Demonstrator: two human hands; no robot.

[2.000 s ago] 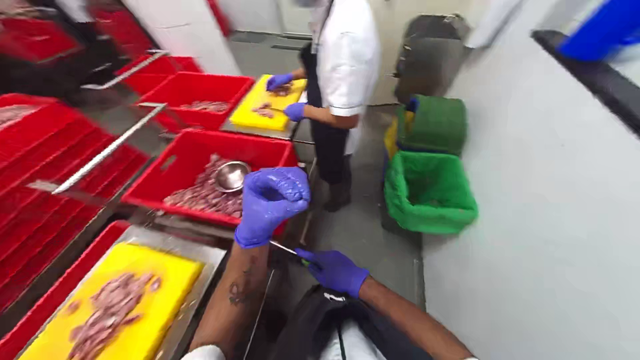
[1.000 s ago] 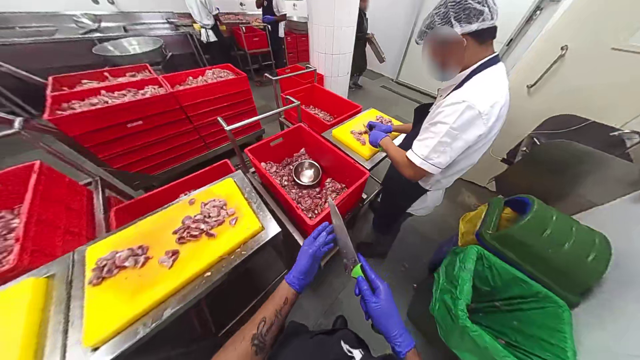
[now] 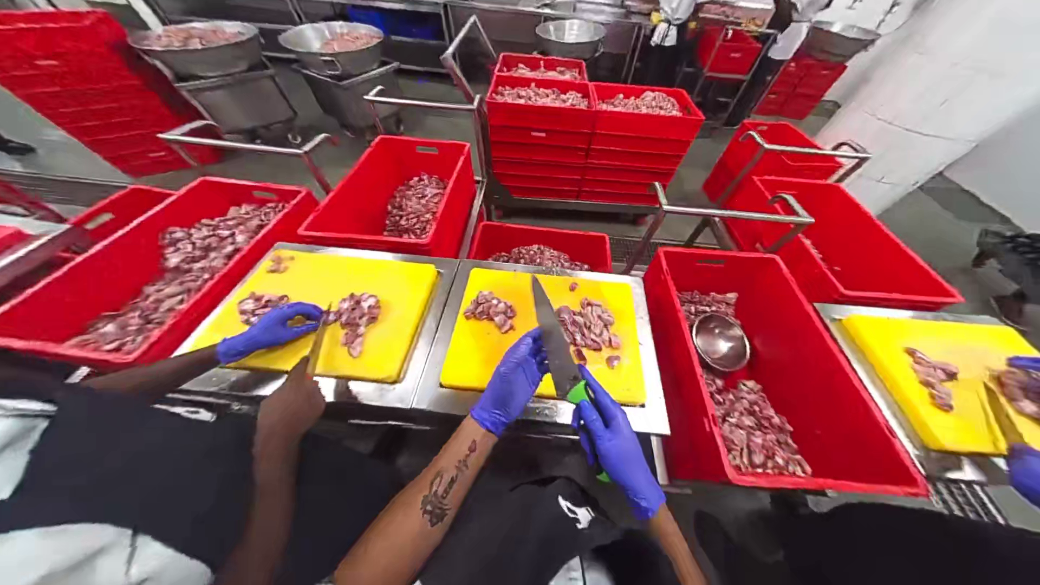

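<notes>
In my gloved right hand point(image 3: 613, 443) is the green handle of a kitchen knife point(image 3: 554, 337), its broad blade pointing up and away over a yellow cutting board point(image 3: 520, 284). My gloved left hand point(image 3: 512, 383) is beside the blade near the handle, its fingertips at the blade's edge; whether they press on it I cannot tell. On the board lie a small pile of meat pieces point(image 3: 490, 311) at the left and a larger pile point(image 3: 589, 325) at the right. The board rests on a steel table point(image 3: 654, 406).
A co-worker's gloved hand point(image 3: 272, 331) and bare hand work with a knife on the left board point(image 3: 357, 272). Right of my board stands a red crate point(image 3: 845, 431) of meat with a steel bowl point(image 3: 721, 341). Another person's gloved hands point(image 3: 1025, 471) are at the far right board.
The view has swung from the co-worker and green bin round to the cutting boards. My hands and the knife are now over the near edge of the middle board.
</notes>
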